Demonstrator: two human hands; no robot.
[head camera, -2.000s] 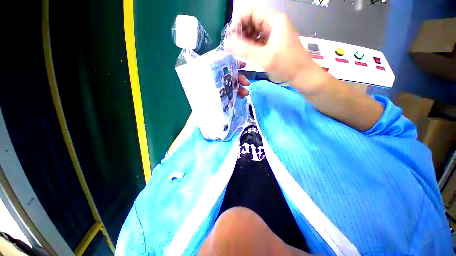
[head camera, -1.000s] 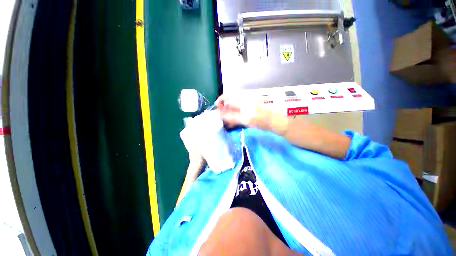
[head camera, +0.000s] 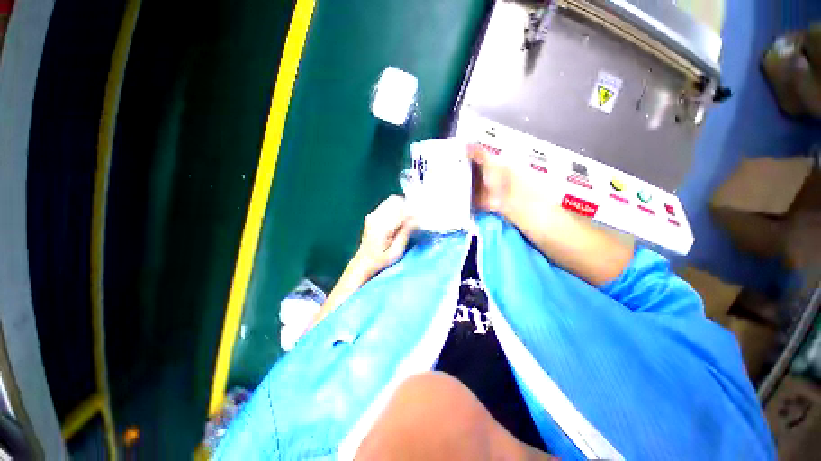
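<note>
A white retail box (head camera: 443, 191) in shiny clear film is held up in front of my chest, with a dark print at its upper left. My left hand (head camera: 387, 230) grips its lower left side. My right hand (head camera: 491, 183) is blurred and lies against its right side, its fingers partly hidden behind the box. A white-ended wrapped box (head camera: 394, 96) stands on the green work surface (head camera: 347, 180) above. Another white box in crinkled film (head camera: 299, 315) lies beside my left forearm, partly hidden.
A silver sealing machine (head camera: 585, 99) with a white button panel (head camera: 576, 185) is at the upper right. Brown cartons (head camera: 765, 198) are at the far right. A yellow line (head camera: 268, 171) runs along the green surface. Crinkled clear film (head camera: 227, 414) shows at lower left.
The held box has turned more upright, and my left hand now shows at its side. The view has tilted and shifted, bringing the wrapped box by my left forearm into sight.
</note>
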